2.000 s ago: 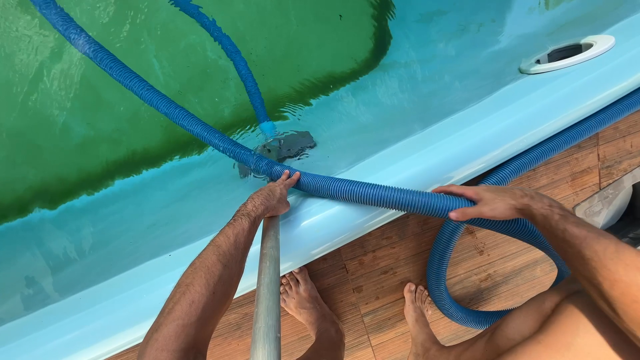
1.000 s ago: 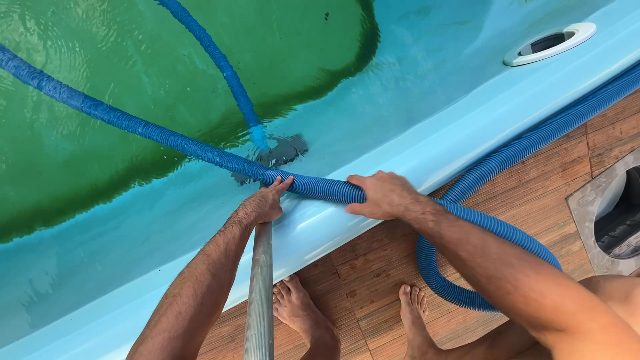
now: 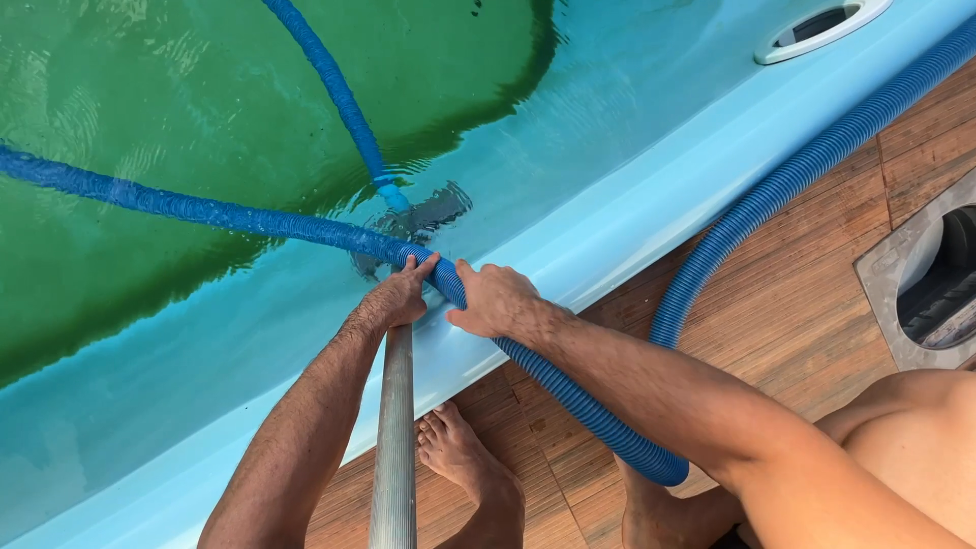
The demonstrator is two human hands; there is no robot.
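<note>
My left hand (image 3: 402, 293) is on the ribbed blue pool hose (image 3: 450, 280) and the top of the ribbed metal pole (image 3: 394, 442), thumb and fingers against both. Close beside it, my right hand (image 3: 496, 297) grips the same hose from above. From my hands the hose runs left over the green water, and on the other side it drops and loops over the deck. Past my left hand, a dark pool vacuum head (image 3: 435, 210) lies under the water, blurred by ripples. A second stretch of blue hose (image 3: 335, 84) joins it at a light blue connector (image 3: 393, 197).
The light blue pool rim (image 3: 610, 236) crosses diagonally. An oval skimmer opening (image 3: 820, 29) with a white frame is set in the wall at the upper right. On the wood-look deck (image 3: 801, 282) are my bare feet and, at the right, an open hatch with a grey frame (image 3: 877, 282).
My right hand has moved left along the hose, close to my left hand. The hose loop on the deck has changed shape. My left hand stays by the pole.
</note>
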